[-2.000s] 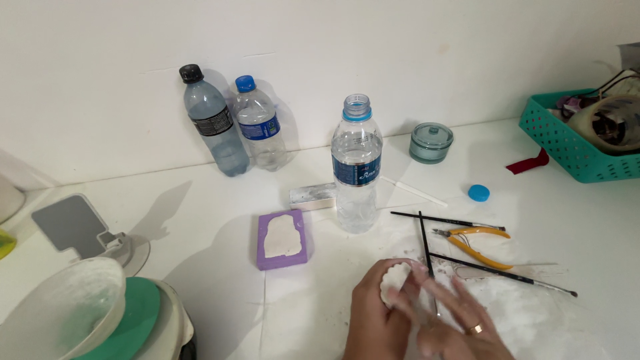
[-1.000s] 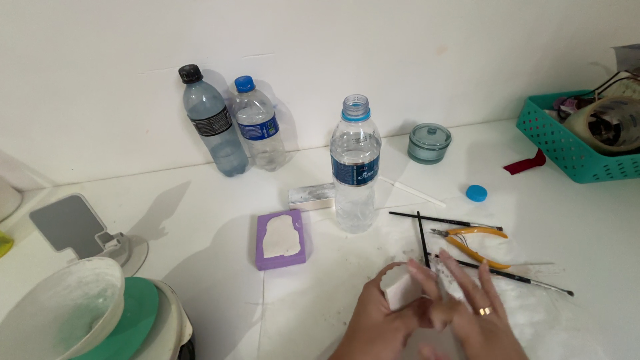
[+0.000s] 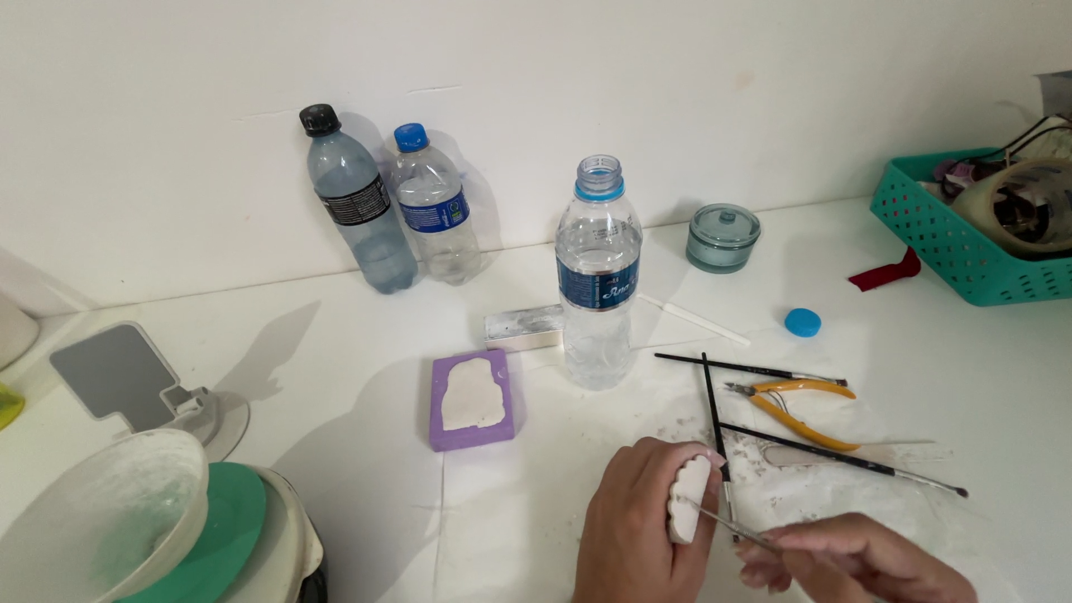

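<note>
My left hand point(image 3: 641, 519), at the lower middle, grips a small white plaster-like piece point(image 3: 690, 501) with a scalloped edge. From the right, my right hand point(image 3: 837, 553) holds a thin metal tool point(image 3: 737, 526) whose tip touches the face of the piece. Just beyond the hands lie black-handled brushes point(image 3: 804, 446) and orange-handled nippers point(image 3: 804, 416). A purple silicone mold point(image 3: 472, 435) filled with white material lies to the left. Behind it are a white block point(image 3: 523, 327) and an uncapped water bottle point(image 3: 598, 335).
Two capped plastic bottles point(image 3: 360, 201) lean at the wall. A lidded glass jar point(image 3: 723, 243), blue cap point(image 3: 802, 322), white stick point(image 3: 699, 321), red strip point(image 3: 886, 272) and green basket point(image 3: 963, 251) are at the right. A grey stand point(image 3: 117, 373) and white bowl point(image 3: 180, 477) are at the left.
The right hand has moved right, away from the left hand, and the thin metal tool now shows in it. The piece's broad face is turned to view again in the left hand.
</note>
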